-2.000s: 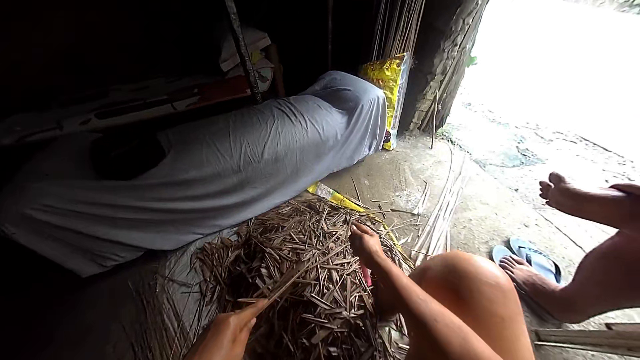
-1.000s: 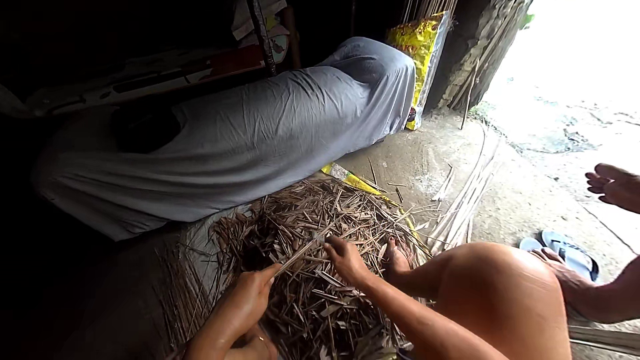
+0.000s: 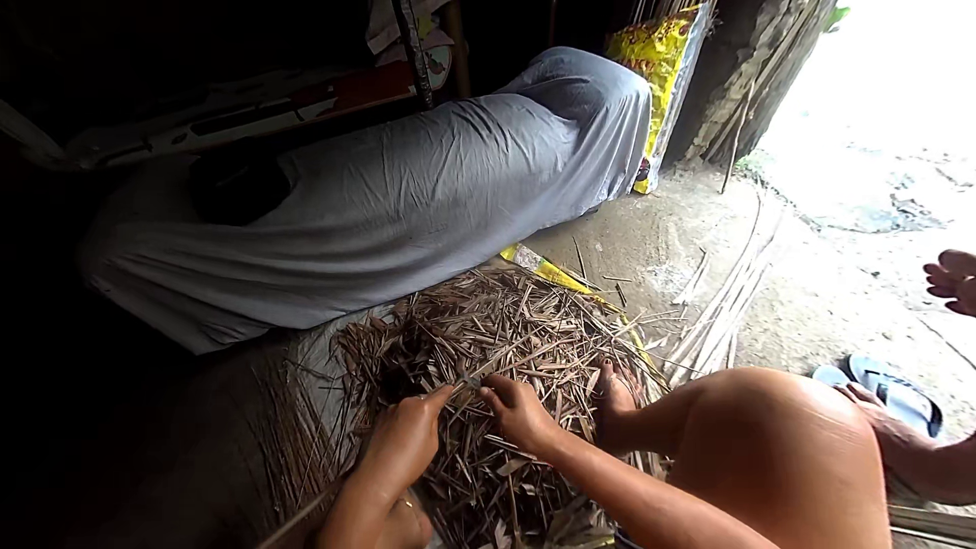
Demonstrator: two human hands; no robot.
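My left hand (image 3: 408,431) is closed on a thin dry stalk (image 3: 305,518), whose lower end trails toward the bottom left past my forearm. Close to its right, my right hand (image 3: 518,412) pinches a small greyish tool, perhaps a blade (image 3: 469,380), against the stalk. The tool is too small to name surely. Beneath both hands spreads a heap of dry leaf and stalk scraps (image 3: 518,320). My bare foot (image 3: 619,389) rests at the right side of the heap.
A long form under a grey cloth (image 3: 457,175) lies beyond the heap. Loose thin stalks (image 3: 297,435) lie left, pale strips (image 3: 724,305) right. A yellow sack (image 3: 656,69) stands by the post (image 3: 755,84). Another person's foot (image 3: 865,400) is beside flip-flops (image 3: 900,389).
My hands were farther apart two seconds ago and are now close together over the heap. The view has shifted.
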